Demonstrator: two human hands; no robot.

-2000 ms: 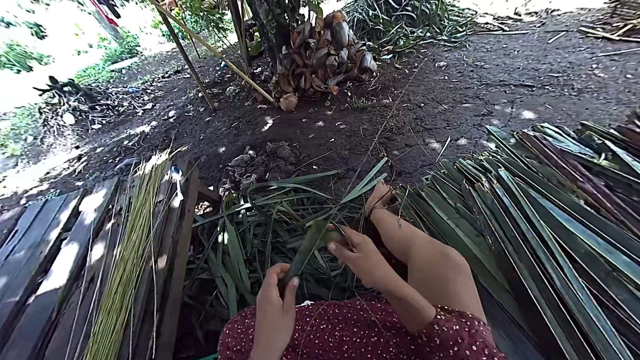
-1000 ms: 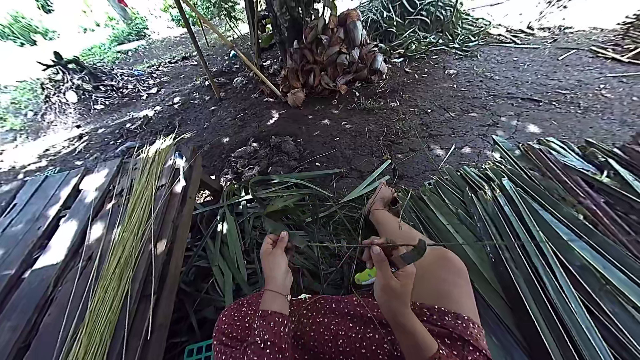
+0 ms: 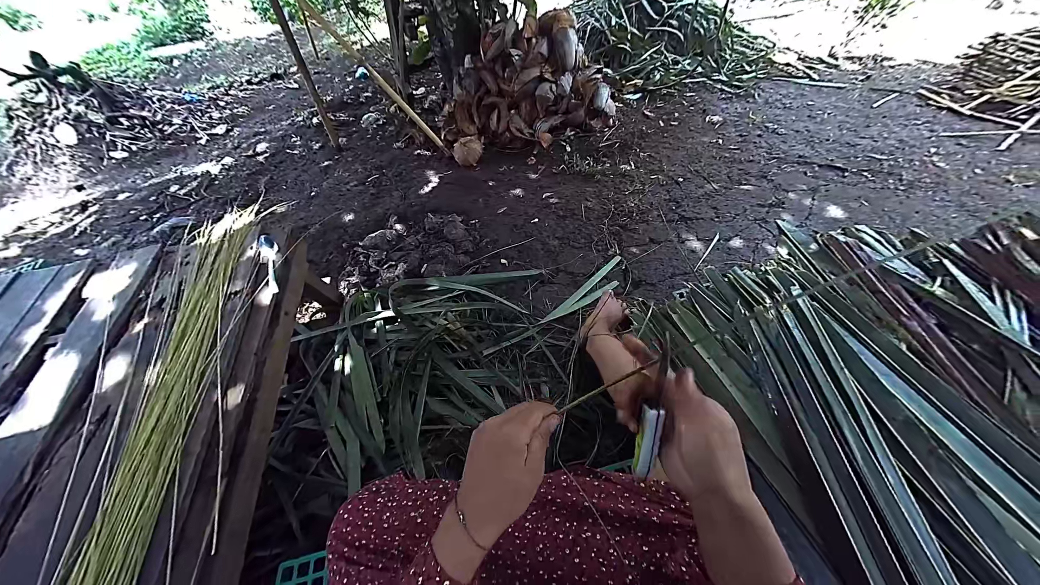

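Note:
My left hand [image 3: 508, 463], with a thin bracelet at its wrist, pinches one end of a thin leaf midrib [image 3: 605, 390] above my lap. The midrib slants up to the right and meets the dark blade of a knife [image 3: 650, 439], whose pale handle is in my right hand [image 3: 703, 435]. The right hand is somewhat blurred. Stripped green leaf strips [image 3: 406, 366] lie in a tangled heap beyond my hands. On the left, a bundle of yellow-green midribs [image 3: 171, 414] rests on a dark slatted wooden bench [image 3: 260, 422].
Long palm fronds [image 3: 861, 390] are piled at my right. My bare foot [image 3: 605, 317] reaches forward beside the leaf heap. Farther off stand a tree base with dry brown husks [image 3: 528, 89] and a leaning pole [image 3: 374, 77]. A green plastic crate [image 3: 302, 569] shows at the bottom edge.
Two seconds ago both hands were on a green leaf, with no knife plainly showing. The knife shows in my right hand one second ago and now, its blade now upright against the midrib.

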